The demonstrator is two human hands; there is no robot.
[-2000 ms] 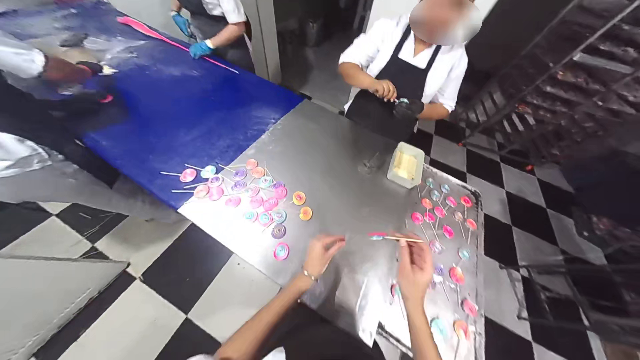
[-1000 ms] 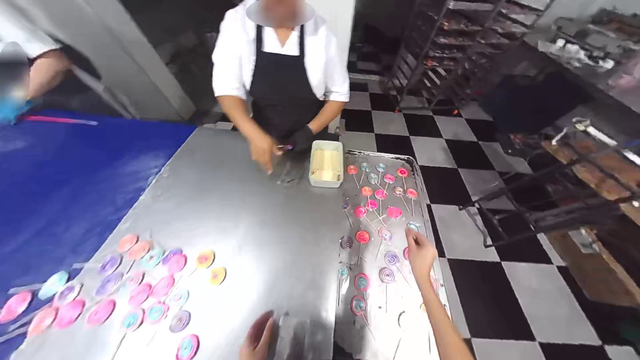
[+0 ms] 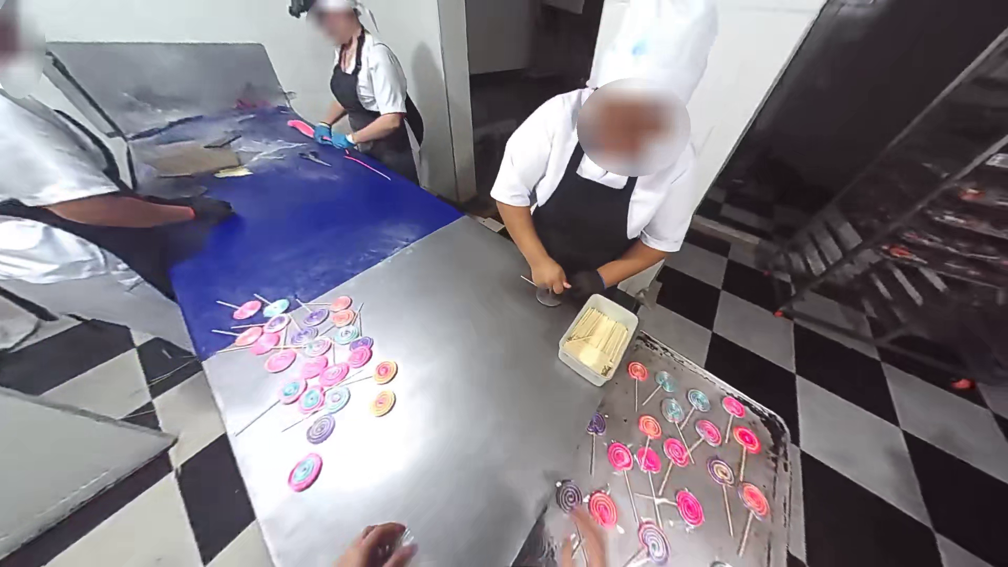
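My left hand (image 3: 378, 545) is at the bottom edge over the steel table (image 3: 441, 346), fingers curled near a small clear glossy thing; whether it grips this I cannot tell. My right hand (image 3: 587, 539), blurred, reaches over the metal tray (image 3: 776, 472) beside a dark purple swirl lollipop (image 3: 568, 496) and a pink-orange one (image 3: 602, 509); its hold is unclear. Several swirl lollipops lie in rows on the tray. At the left of the table is a loose cluster of lollipops (image 3: 313, 367), with a pink and blue swirl disc (image 3: 305, 472) nearest me.
A plastic tub of sticks (image 3: 598, 340) stands beside the tray. Across the table a co-worker (image 3: 591, 181) handles a stick. Two more people work at the blue mat (image 3: 315, 228), one at a pink candy rope (image 3: 366, 165). A rack (image 3: 906, 236) stands at the right.
Two seconds ago my right hand held a lollipop by its stick above the table; now it is low over the tray. The view has swung right and back.
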